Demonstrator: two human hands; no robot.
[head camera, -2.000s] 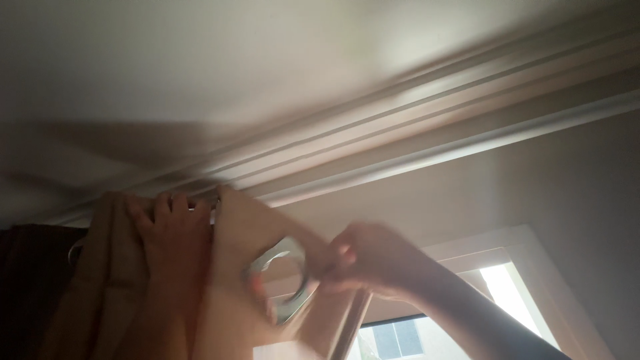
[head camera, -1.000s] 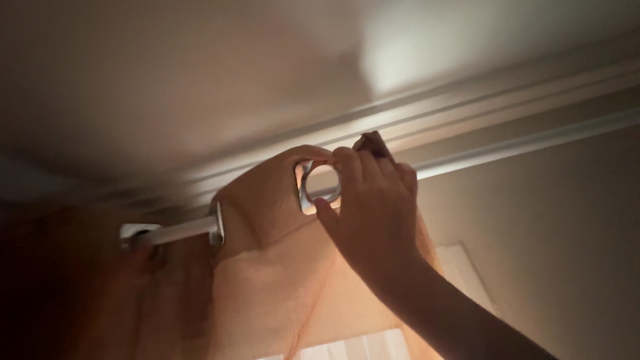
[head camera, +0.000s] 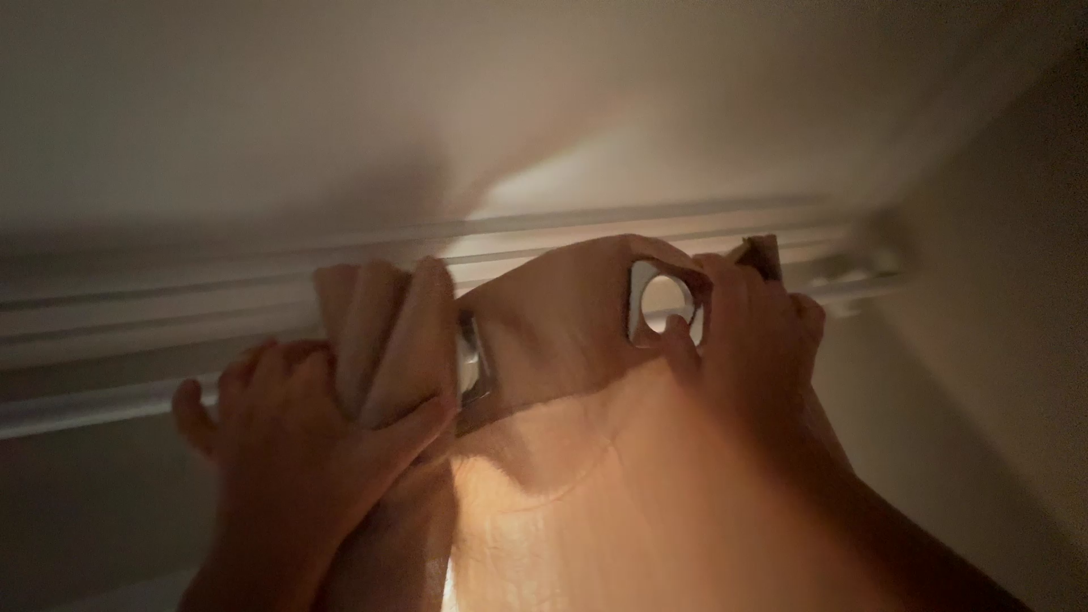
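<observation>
A tan grommet curtain (head camera: 552, 331) hangs across the middle, lit from behind lower down. My left hand (head camera: 289, 425) grips its bunched folds on the left, close to the white curtain rod (head camera: 93, 406). My right hand (head camera: 748, 348) grips the curtain's top edge on the right, its thumb at the rim of a square metal grommet (head camera: 637, 302) with a round hole. Another metal grommet (head camera: 470, 361), seen nearly edge-on, lies between the hands beside the folds. Whether the rod passes through these grommets cannot be told.
Ceiling molding (head camera: 170, 293) runs just above the rod. A blurred rod end or bracket (head camera: 867, 259) is near the wall (head camera: 1003, 340) at the right. The ceiling (head camera: 255, 102) is close overhead.
My left hand, not clearly visible one second ago, now grips folds left of the grommets. My right hand remains at a grommet. The view has swung toward the right wall.
</observation>
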